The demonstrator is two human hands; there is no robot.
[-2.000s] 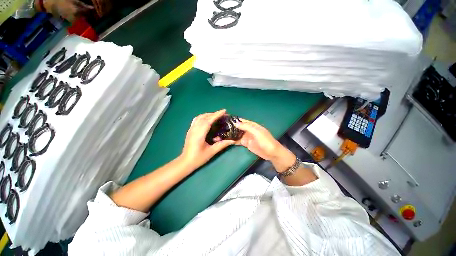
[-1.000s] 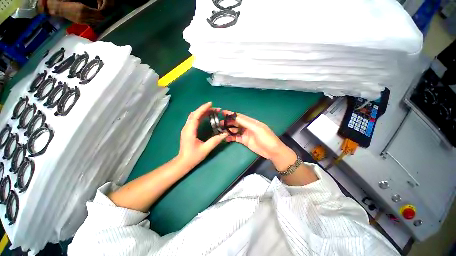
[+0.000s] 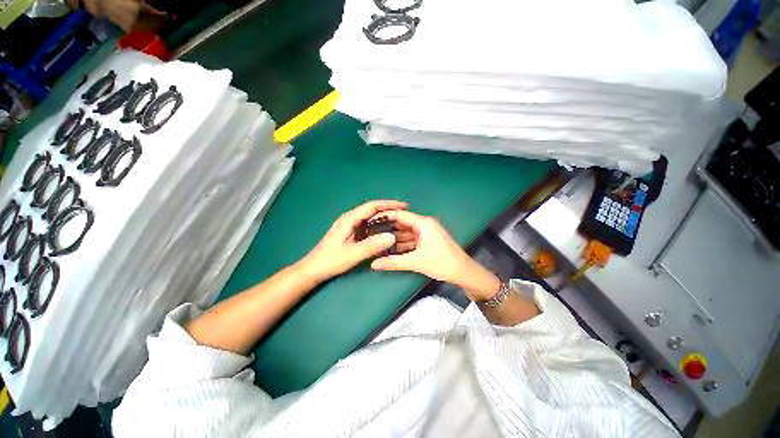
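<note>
Dark watch case rings (image 3: 378, 227) are held between my two hands above the green surface, partly hidden by the fingers; how many there are I cannot tell. My left hand (image 3: 349, 242) curls around them from the left, thumb along the near side. My right hand (image 3: 429, 248) holds them from the right with bent fingers. More black rings (image 3: 71, 227) lie in rows on the white foam pile (image 3: 184, 197) at the left. Two rings (image 3: 391, 28) show on the far white pile (image 3: 513, 107).
The green bench (image 3: 333, 329) has a yellow strip (image 3: 306, 117). At right are a black handheld controller (image 3: 617, 208), the pale machine bed (image 3: 727, 265), a thin metal handle (image 3: 684, 289), a red emergency stop (image 3: 694, 367) and a dark fixture (image 3: 746, 175). A red bin (image 3: 145, 44) is far left.
My hands have closed around the rings and sit slightly lower, where a second ago the rings showed apart between the fingers. The view has shifted slightly.
</note>
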